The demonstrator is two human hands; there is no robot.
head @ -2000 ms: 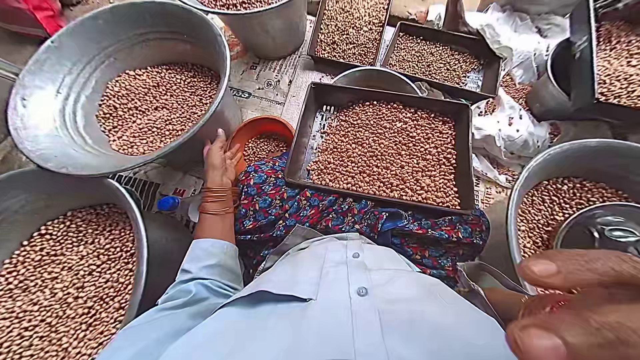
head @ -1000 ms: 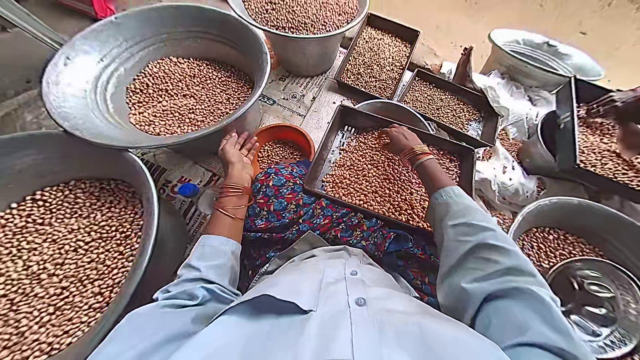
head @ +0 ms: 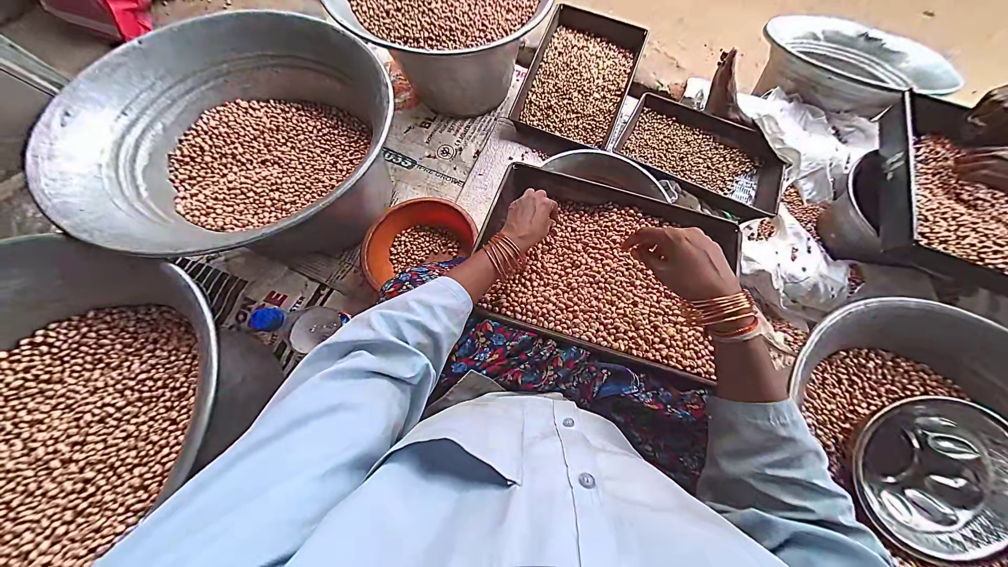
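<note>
A dark metal tray [head: 606,353] of reddish-brown nuts or beans [head: 587,283] rests on my lap over a floral cloth [head: 512,358]. My left hand [head: 531,218] has its fingertips down at the tray's upper left, among the nuts; whether it pinches any is hidden. Over the right half of the tray is my right hand [head: 683,258], fingers curled and pointing left; its fingertips are partly hidden and I cannot tell if they hold a nut. Left of the tray, an orange bowl [head: 378,256] holds a small heap of similar nuts.
Large metal tubs [head: 87,157] of nuts stand at the left, a metal bucket [head: 461,79] behind. Two smaller trays [head: 622,47] lie beyond mine. At the right are a nut-filled pot [head: 835,335] with a steel plate [head: 929,476], plastic bags [head: 803,260] and another person's hand [head: 984,165]. A blue-capped bottle [head: 315,327] lies left.
My left hand has moved from beside the orange bowl into the tray. My right hand, first out at the lower right, then at the tray's far side, is now over its right half.
</note>
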